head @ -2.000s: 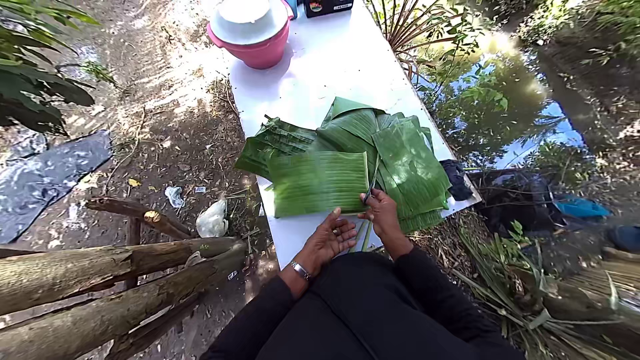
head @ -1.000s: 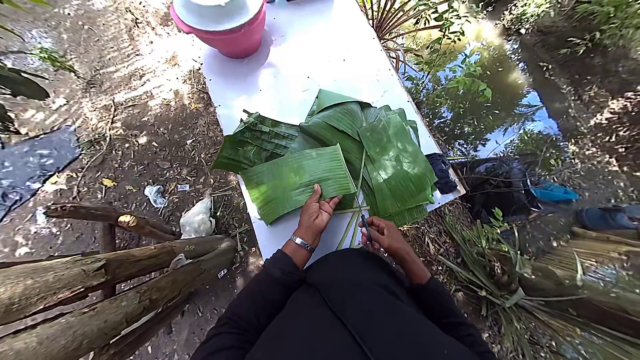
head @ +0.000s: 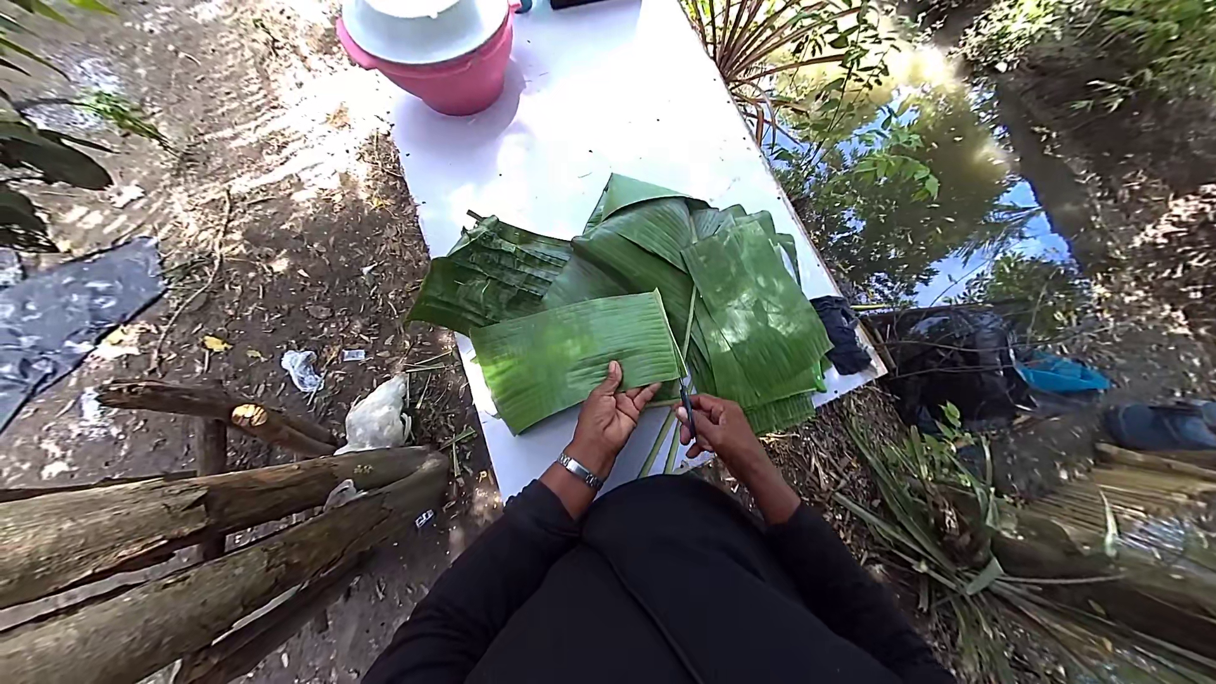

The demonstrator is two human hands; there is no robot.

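My left hand (head: 613,416), with a metal watch at its wrist, holds the lower right part of a cut banana leaf piece (head: 570,356), thumb on top. My right hand (head: 717,429) is closed around the handles of scissors (head: 686,404), whose blades point up along the right edge of that piece. Beyond it lies a heap of leaf pieces, with a stack of cut banana leaves (head: 755,304) at the right and a darker folded bundle of leaves (head: 499,271) at the left. Narrow green leaf strips (head: 657,445) lie between my hands near the table's front edge.
The white table (head: 608,114) bears a pink tub (head: 456,71) with a pale bowl on it and a dark cloth (head: 841,334) at the right edge. Wooden poles (head: 218,503) stand at the left, beside a white plastic bag (head: 377,415). Water (head: 959,218) lies to the right.
The leaf piece has tilted, its right end higher than two seconds ago. My left hand has gone from below the leaf's edge onto the leaf, and my hands are farther apart.
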